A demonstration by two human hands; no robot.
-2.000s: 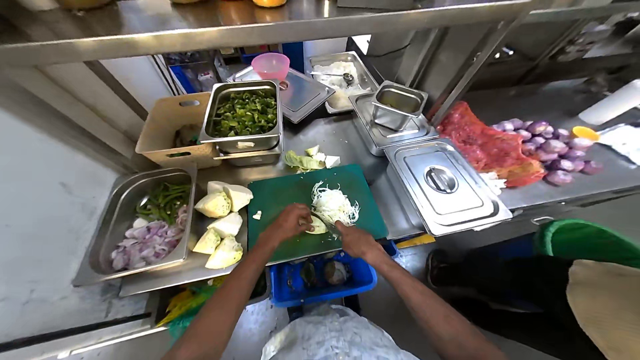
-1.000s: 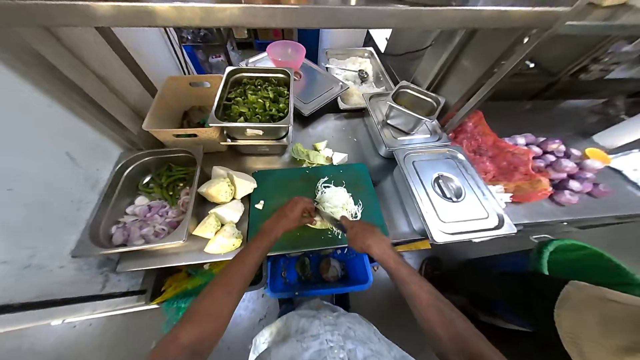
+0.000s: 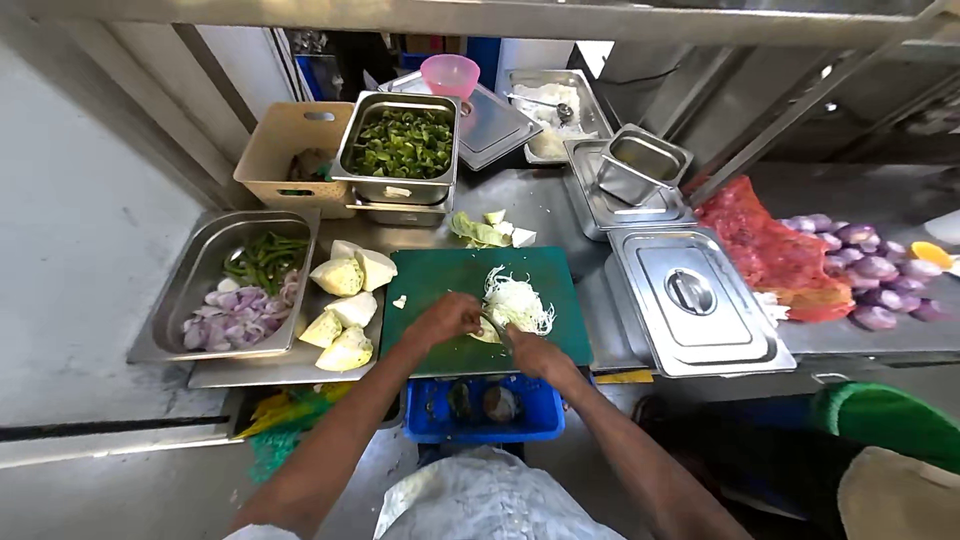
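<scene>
On the green cutting board (image 3: 420, 274), my right hand (image 3: 531, 351) grips a knife (image 3: 496, 327), whose blade lies against a piece of cabbage (image 3: 486, 332). My left hand (image 3: 452, 315) holds that piece from the left, its fingertips close to the blade. Shredded cabbage (image 3: 521, 300) lies heaped just beyond the knife. Cabbage wedges (image 3: 352, 310) rest on the steel surface left of the board. Loose cabbage leaves and chunks (image 3: 484, 230) lie behind it.
At left stands a steel tray (image 3: 142, 341) of sliced onions and green chillies. Behind are a pan of chopped green peppers (image 3: 405, 146) and a beige basket (image 3: 255, 157). A lidded steel pan (image 3: 739, 322) stands right. A blue crate (image 3: 487, 435) sits below the board's edge.
The view has shifted slightly. Both hands stay at the cabbage piece with the knife; nothing else has plainly changed.
</scene>
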